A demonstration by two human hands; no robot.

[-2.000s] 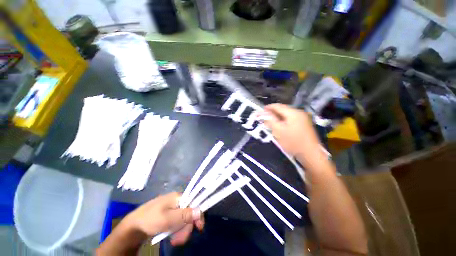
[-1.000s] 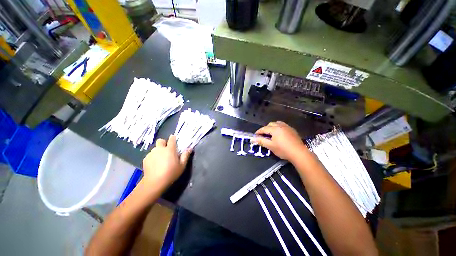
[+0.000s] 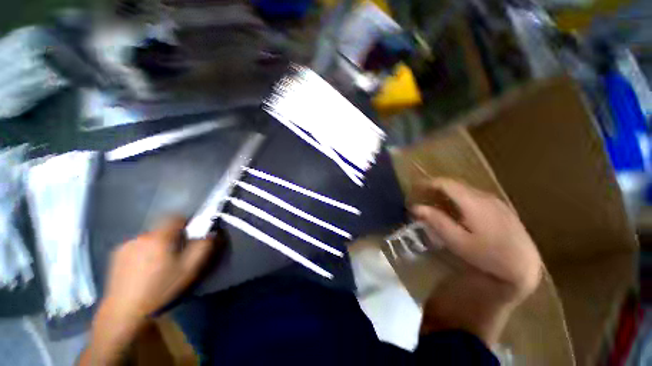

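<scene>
The picture is blurred. My left hand [image 3: 150, 268] grips the near end of a silver-grey loading bar [image 3: 230, 179] between thumb and fingers. Four short white cables [image 3: 289, 212] stick out from the bar to the right, side by side. My right hand [image 3: 480, 232] is over the open cardboard box at the right, with a small white comb-shaped runner [image 3: 406, 243] at its fingertips.
A fanned stack of white cables [image 3: 327, 121] lies at the table's back right. Another narrow bar [image 3: 168, 138] lies at the back. White bundles [image 3: 63, 229] lie at the left. The brown cardboard box [image 3: 565, 164] stands open at the right.
The view has swung right. My right hand has carried the runner from above the table to the box. My left hand has left the finished bundle and taken the bar with four cables.
</scene>
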